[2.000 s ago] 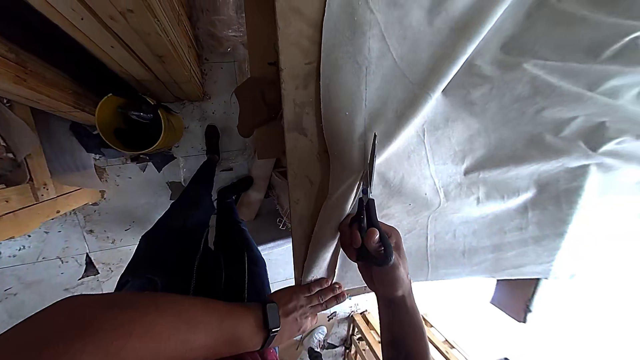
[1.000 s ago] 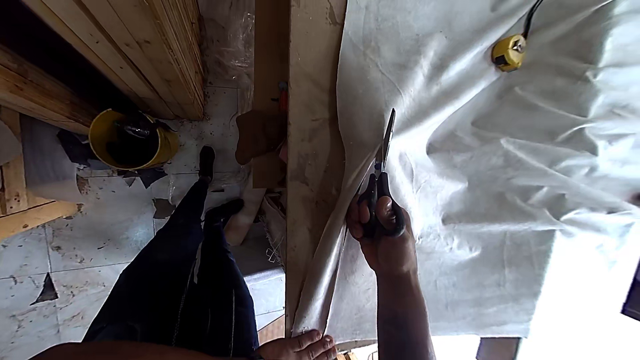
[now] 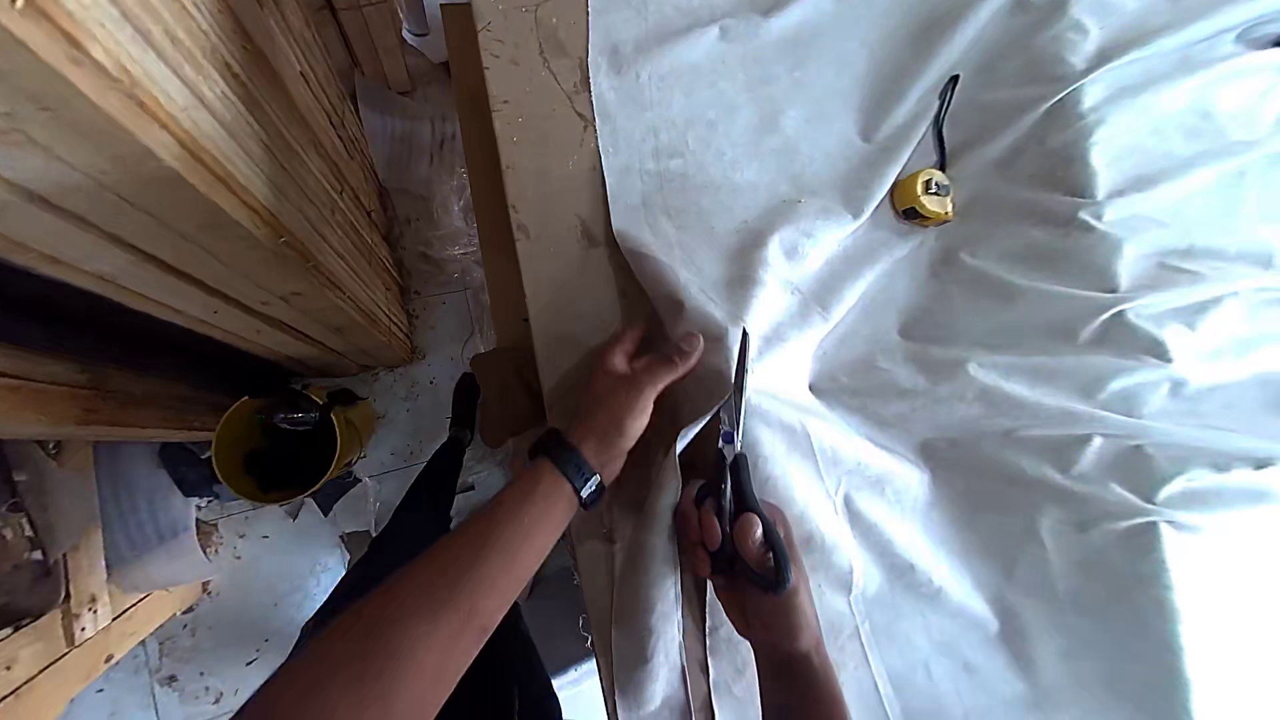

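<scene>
A large sheet of pale grey, leather-like material (image 3: 700,120) lies creased over a table, slit into from its near edge, with a strip parted at the left. My right hand (image 3: 750,560) is shut on black-handled scissors (image 3: 740,400), whose blades are at the inner end of the slit. Left of the blades, my left hand (image 3: 630,385), with a dark band at the wrist, is at the sheet's curled edge; its thumb is raised, and whether its fingers pinch the material is hidden. A yellow tape measure (image 3: 924,197) with a black strap rests on the sheet at the upper right.
The wooden table edge (image 3: 545,150) runs along the sheet's left side. Stacked wooden boards (image 3: 200,180) stand at the upper left, with a yellow bucket (image 3: 355,430) below them. Scraps lie on the tiled floor (image 3: 260,590) near my legs.
My left hand has moved up from the sheet's lower edge to beside the scissors. The slit has grown longer, and a strip now hangs apart left of my right hand.
</scene>
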